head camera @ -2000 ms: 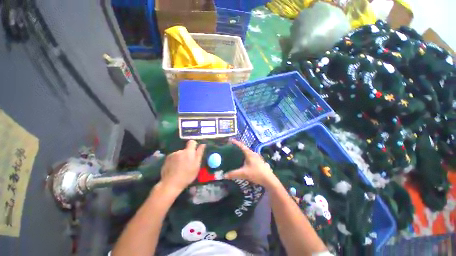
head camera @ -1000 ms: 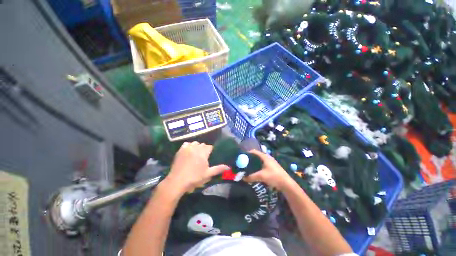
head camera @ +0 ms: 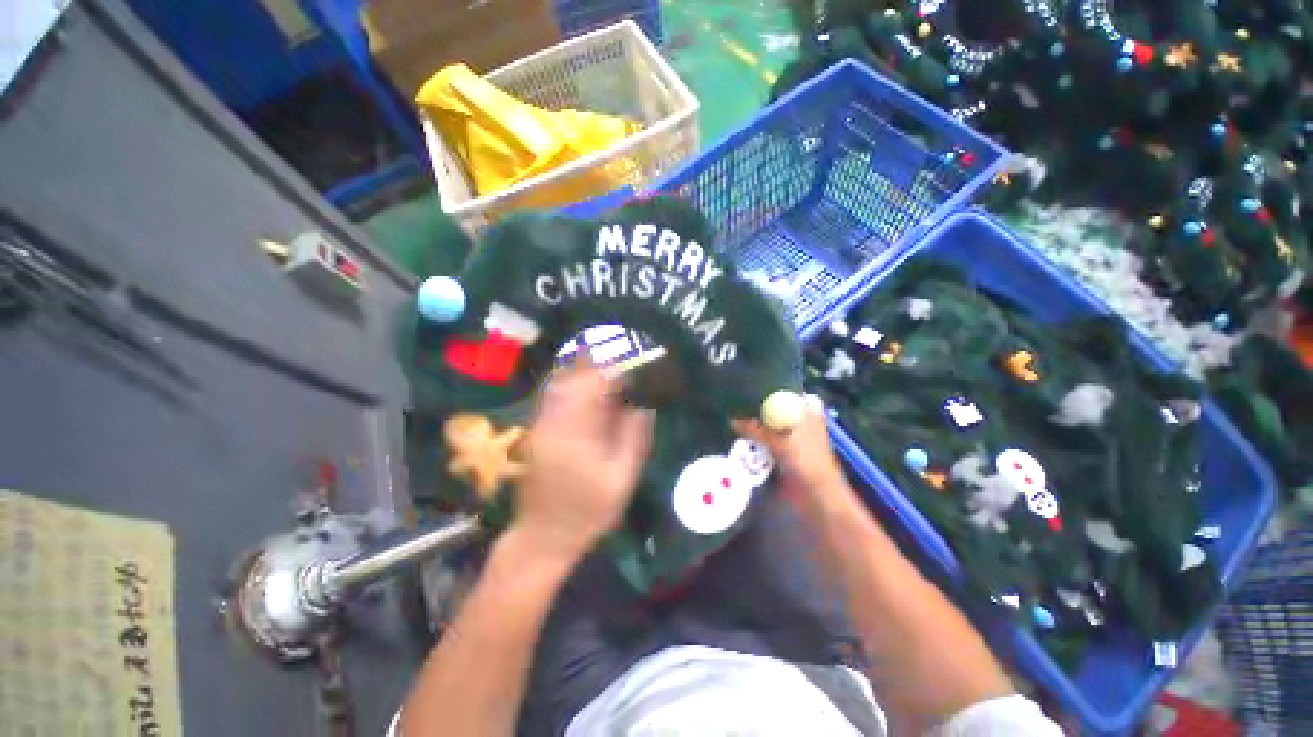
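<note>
A plump dark green plush wreath [head camera: 619, 267] is held up in front of my lap, its decorated face towards me. It shows "MERRY CHRISTMAS" lettering, a red-and-white stocking, a gingerbread man, a snowman and blue and yellow pompoms. My left hand [head camera: 583, 461] is blurred and lies over the wreath's centre hole and lower part; whether it grips is unclear. My right hand [head camera: 806, 454] holds the wreath's right edge by the yellow pompom. The steel filling nozzle [head camera: 396, 552] sticks out of the grey panel at the left, its tip beside the wreath's lower left.
A blue tub [head camera: 1253, 475] of limp green covers stands at the right. A blue mesh crate [head camera: 842, 137] and a white basket [head camera: 447, 166] with yellow cloth stand beyond the wreath. The scale is mostly hidden behind it. A wreath heap [head camera: 1094, 115] lies at the upper right.
The wreath has been raised from my lap and turned, so its lettering is at the top and it covers most of the scale. My left hand has moved to its centre.
</note>
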